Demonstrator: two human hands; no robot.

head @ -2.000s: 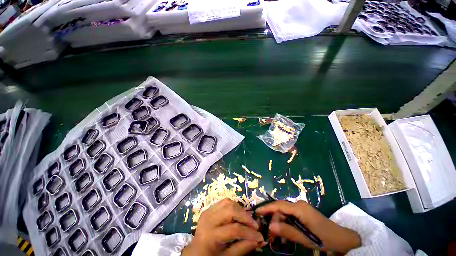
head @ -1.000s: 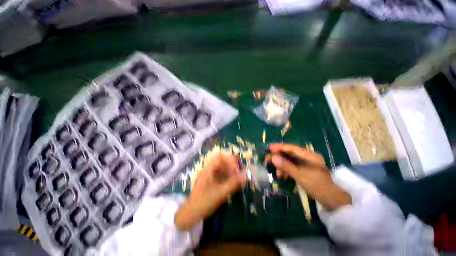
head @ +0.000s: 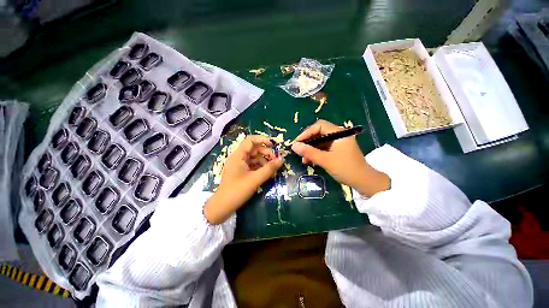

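My right hand [head: 333, 154] holds a slim black pen-like tool [head: 333, 137], its tip pointing left toward my left fingers. My left hand [head: 242, 172] is raised beside it, thumb and fingers pinched close around something small near the tip; what it is cannot be made out. A black rounded frame [head: 312, 186] lies on the green bench just below my right hand. Loose pale yellow slivers [head: 227, 157] lie in a pile behind and left of my left hand, with more scattered around both hands.
A white tray [head: 232, 99] with rows of black frames fills the left. A clear bag [head: 308, 78] with pale pieces lies beyond the hands. At right are an open white box [head: 394, 112] of tan pieces and its white lid [head: 480, 96]. The bench's front edge runs below the hands.
The view has tilted down, so the bench things sit higher in the picture. My hands, low over the pile two seconds ago, parted and are now close together again. The black frame on the bench shows more clearly.
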